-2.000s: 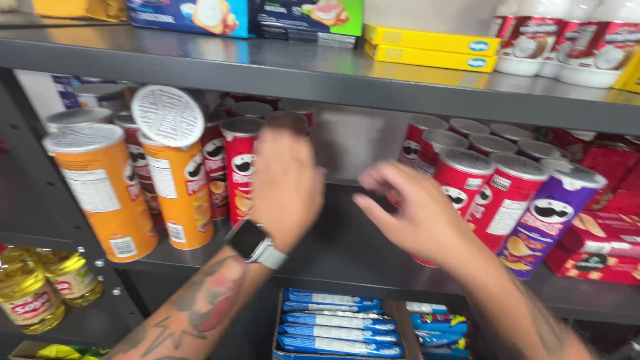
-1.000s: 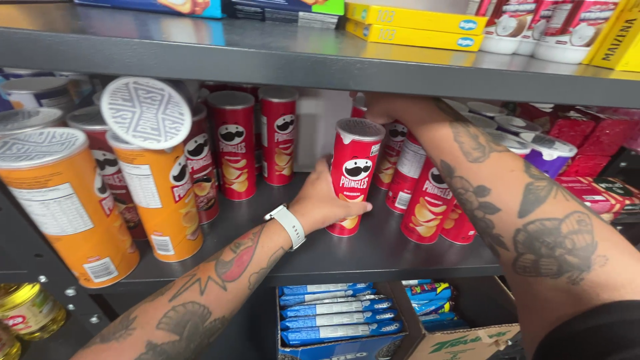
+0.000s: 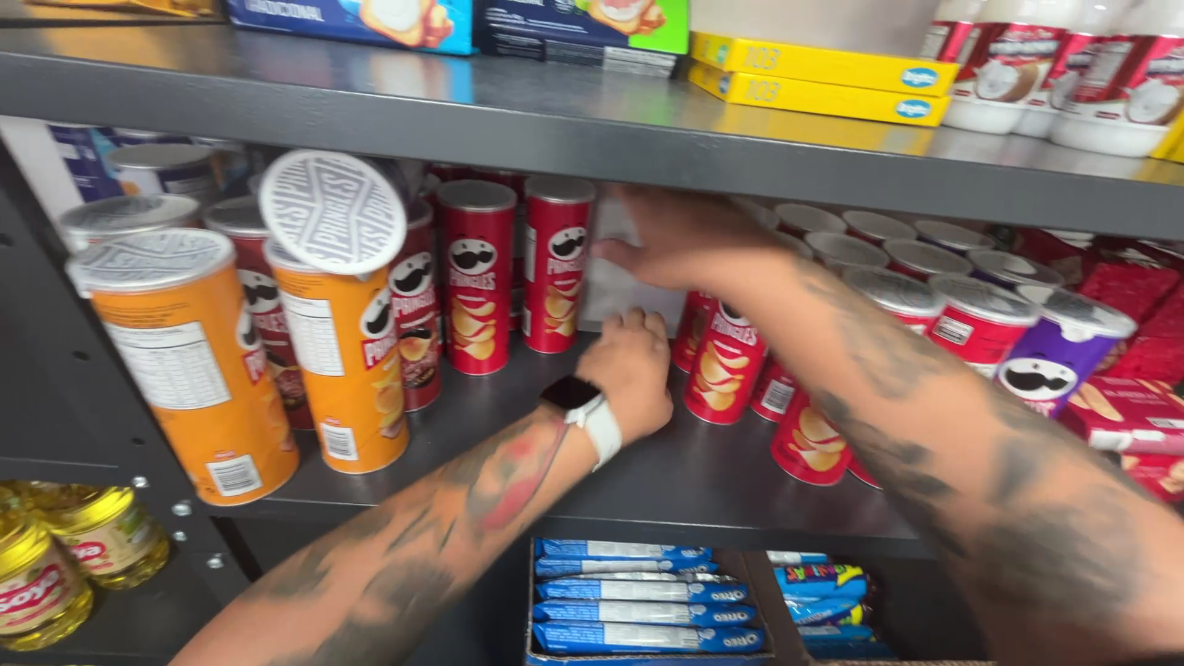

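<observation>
My left hand (image 3: 634, 370), with a smartwatch on its wrist, is low over the dark metal shelf (image 3: 592, 481), fingers curled; whether it holds anything does not show. My right hand (image 3: 671, 236) reaches under the upper shelf toward the back, thumb apart, blurred, with nothing visible in it. Left of the hands stand red Pringles cans (image 3: 560, 268), and an orange Pringles can (image 3: 347, 370) with another can's lid end tilted above it. A red Pringles can (image 3: 726, 365) stands right of my left hand, partly behind my right forearm, with more cans behind.
The upper shelf's edge (image 3: 592, 148) runs close above my right hand. A purple Pringles can (image 3: 1064, 342) and red packages (image 3: 1124, 412) are at the right. Below lie Oreo packs (image 3: 647, 610) in a box. Oil bottles (image 3: 102, 546) stand lower left, yellow boxes (image 3: 823, 79) above.
My left hand has let go of the red Pringles can it held one second ago. My right hand, hidden among the cans then, now shows further left under the upper shelf.
</observation>
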